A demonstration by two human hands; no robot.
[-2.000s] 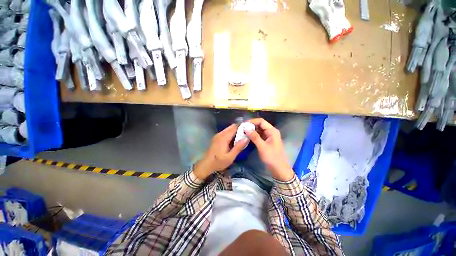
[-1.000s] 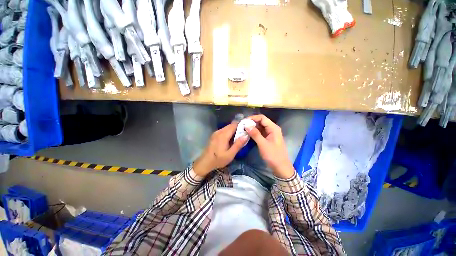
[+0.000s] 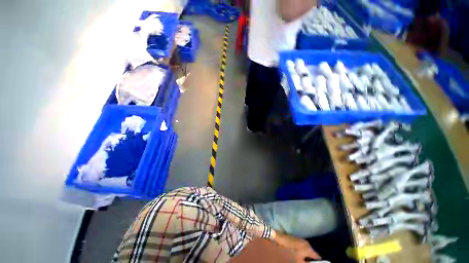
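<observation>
My left hand (image 3: 294, 247) is blurred and cut off by the bottom edge, below the plaid sleeve. A small dark and white bit shows at its fingertips; I cannot tell what it is or whether the hand grips it. My right hand is out of the picture. White-grey handle assemblies (image 3: 393, 192) lie piled in a row along the bench at the right, their narrow ends towards the bench edge. A yellow tape strip (image 3: 375, 250) is near the bench edge, below the pile.
A blue crate (image 3: 355, 119) of white housings is at the bench's far end. A person (image 3: 265, 38) stands beyond it. Stacked blue bins (image 3: 97, 189) with white material stand on the floor at left. Black-yellow floor tape (image 3: 218, 110) runs between. A green surface (image 3: 442, 162) lies right of the handles.
The view has swung left, away from the bench front. My right hand and the white part I held have left the picture; my left hand is now at the bottom edge.
</observation>
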